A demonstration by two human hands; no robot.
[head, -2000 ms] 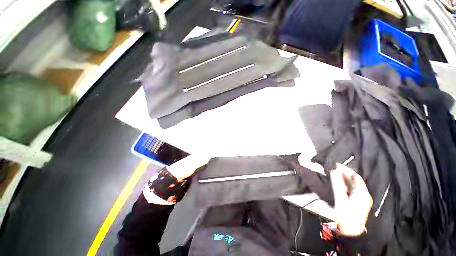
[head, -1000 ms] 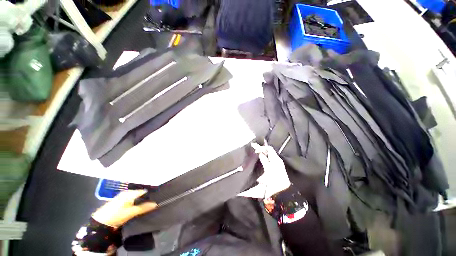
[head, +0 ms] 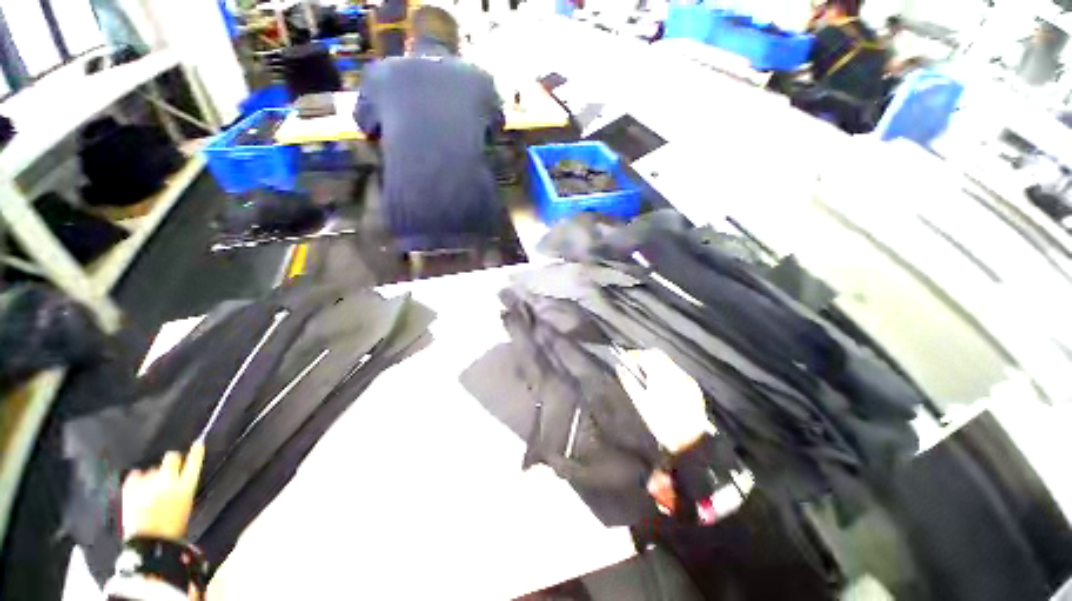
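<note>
My left hand (head: 162, 499) rests on the near left part of the stack of dark zippered panels (head: 276, 387), its fingertips at the end of a pale zip line. I cannot tell whether it grips the cloth. My right hand (head: 664, 399) is at the large tumbled heap of grey and black panels (head: 764, 364) on the right, palm down over the cloth. A short pale line shows at its fingers; I cannot tell whether it is a tool or a zip. Its fingertips are blurred.
The white tabletop (head: 388, 481) lies between stack and heap. A blue crate (head: 582, 188) of dark pieces stands beyond the heap, another blue crate (head: 249, 150) at far left. A seated person (head: 433, 141) has their back to me. Another person (head: 852, 65) sits at far right.
The panel held between both hands is now on the left stack, with my left hand on it. My right hand has moved to the right heap. The view has tilted up.
</note>
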